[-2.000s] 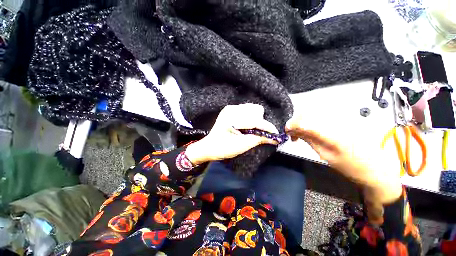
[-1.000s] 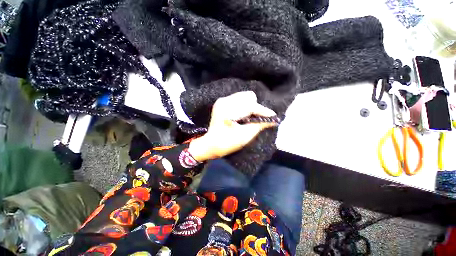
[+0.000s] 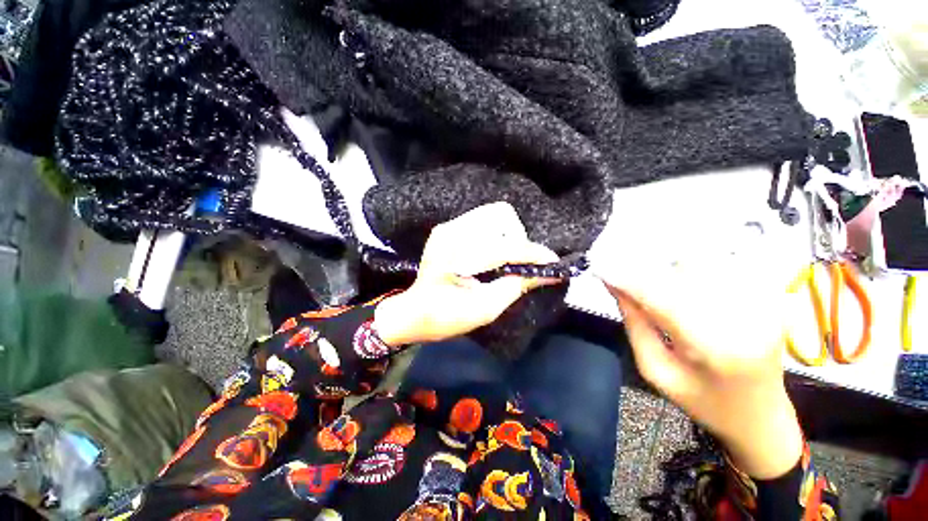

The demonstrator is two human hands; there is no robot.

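Observation:
The dark charcoal garment (image 3: 509, 112) lies over the table and hangs toward my lap, its sleeve to the right. A narrow black braid with white glints (image 3: 328, 193) runs from the speckled trim bundle (image 3: 153, 112) at upper left to my left hand. My left hand (image 3: 468, 275) pinches the braid against the garment edge. My right hand (image 3: 697, 315) is just right of the braid's end, fingertips close to it, partly washed out by glare. No needle or thread can be made out, so I cannot tell what my right fingers hold.
On the white table (image 3: 672, 219) at right are orange-yellow handled scissors (image 3: 836, 310), dark round buttons (image 3: 829, 148), a black phone (image 3: 895, 193), a yellow handle (image 3: 909, 310) and a dark blue lump (image 3: 913, 374). Green cloth (image 3: 61, 341) and an olive pile (image 3: 132, 412) lie at lower left.
My right hand, out of view one second ago, is back beside the braid's end. My left hand keeps its pinch, slightly lower in the picture than a second ago.

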